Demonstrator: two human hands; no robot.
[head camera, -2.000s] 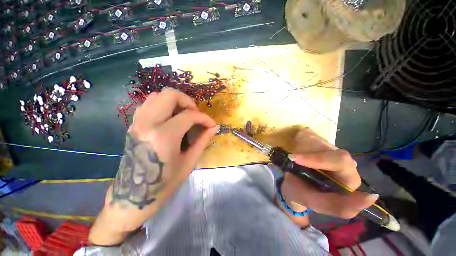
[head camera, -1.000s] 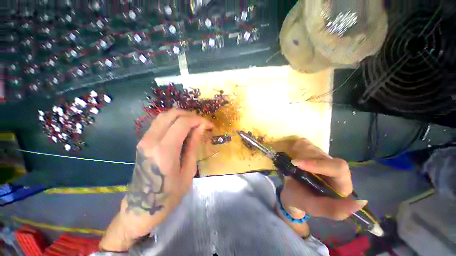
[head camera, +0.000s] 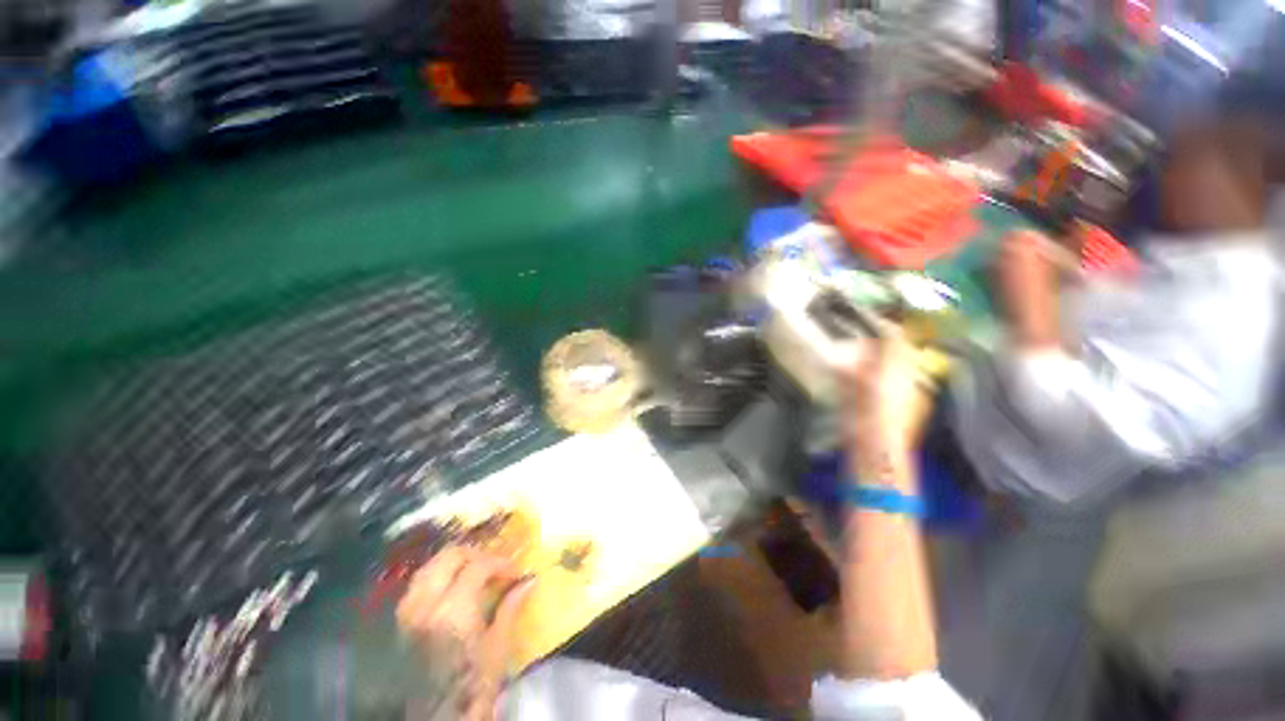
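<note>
The frame is heavily blurred. My left hand (head camera: 458, 606) is over the left part of the pale yellow board (head camera: 620, 528), beside the dark red pile of small parts (head camera: 409, 556); whether it holds anything cannot be told. My right hand (head camera: 888, 387), with a blue band on the wrist, is stretched far forward to the right, at a blurred cluster of pale and dark things; its grip cannot be made out. A small dark patch (head camera: 574, 555) lies on the board. The soldering iron cannot be made out.
The blurred board array (head camera: 282, 423) lies at the left, with the white-dotted pile (head camera: 233, 641) below it. The tan round container (head camera: 592, 380) stands behind the yellow board. A red bin (head camera: 902, 197) is at the back right. Another person in white sleeves (head camera: 1127, 366) is at the right.
The view has swung up and to the right. My right hand has moved from the yellow board far forward to the right. My left hand stays near the red pile.
</note>
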